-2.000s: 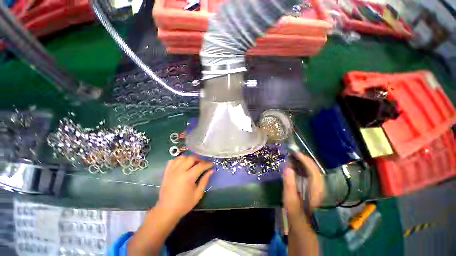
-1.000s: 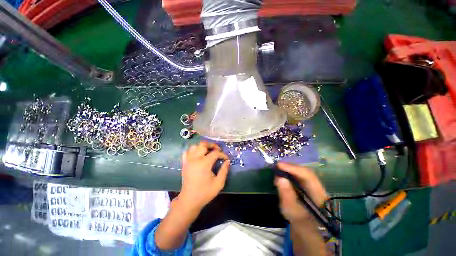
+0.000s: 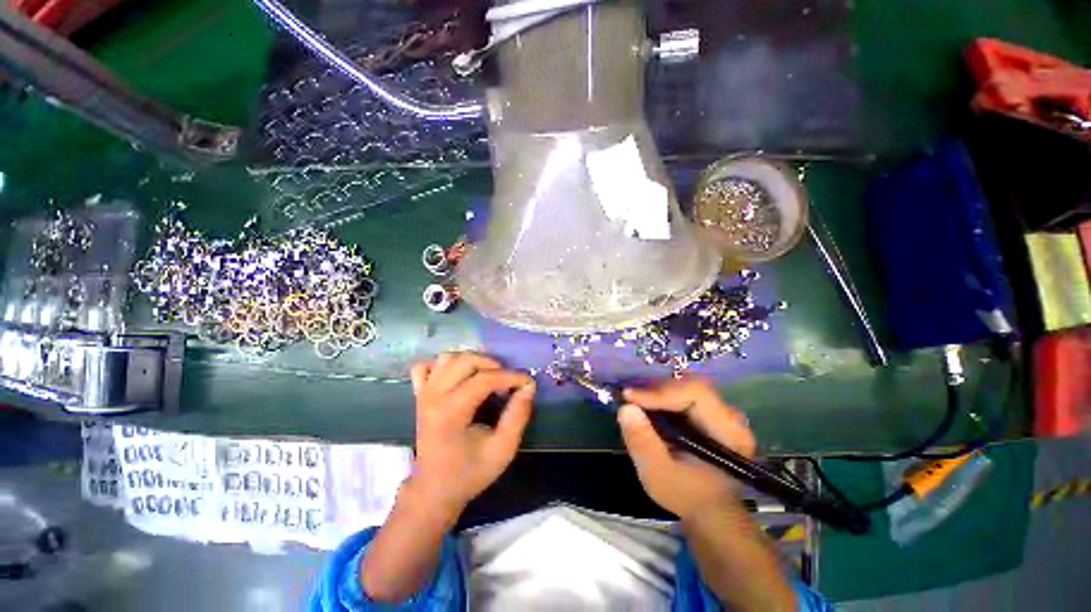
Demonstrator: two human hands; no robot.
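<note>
My right hand [image 3: 684,445] holds a black soldering iron [image 3: 730,460] whose metal tip points left, near small bits [image 3: 706,332] on the purple mat [image 3: 778,350]. My left hand [image 3: 464,424] is at the mat's left front edge, thumb and fingertips pinched together; whatever is between them is hidden or too small to tell. A thin wire [image 3: 299,373] runs along the bench from a silvery box [image 3: 117,371] toward my left hand. Two separate rings [image 3: 439,297] with reddish parts lie beyond my left hand.
A translucent hood [image 3: 586,239] stands over the mat. A round dish [image 3: 751,209] and thin silver tweezers [image 3: 847,287] lie to its right, then a blue box [image 3: 939,251] with cables. A ring pile [image 3: 257,293] is at left. Red bins [image 3: 1029,90] stand at far right.
The iron has swung from pointing away over the bits to pointing left, its tip now close to my left fingertips. My right hand has moved left. The view has shifted closer to the bench.
</note>
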